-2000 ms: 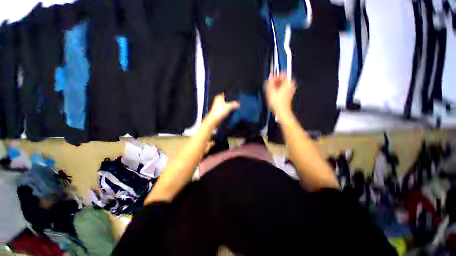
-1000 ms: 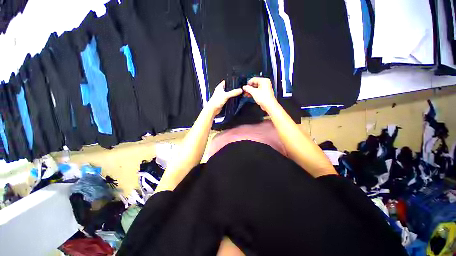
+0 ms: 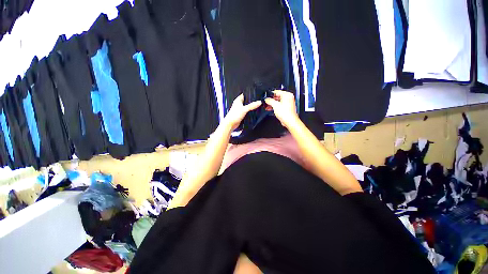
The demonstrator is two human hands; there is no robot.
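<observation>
A long stack of black cut panels (image 3: 251, 48) lies on the table straight ahead, with its near end folded or lifted. My left hand (image 3: 239, 111) grips the left side of that near end, thumb on top. My right hand (image 3: 282, 106) pinches the plies close to my left thumb, and a small reddish patch shows by its fingers. The two hands are almost touching. Blur hides the exact ply edges between the fingers.
More black panels (image 3: 174, 69) with blue pieces (image 3: 108, 96) lie to the left. Another black stack (image 3: 348, 64) and white panels (image 3: 436, 40) lie to the right. Offcuts (image 3: 396, 176), a crumpled red cloth (image 3: 96, 259) and a white box (image 3: 40, 225) are below the table edge.
Since two seconds ago my right hand has moved left to meet my left hand at the stack's end. The blue underside seen between the hands has mostly turned out of sight. The view has shifted.
</observation>
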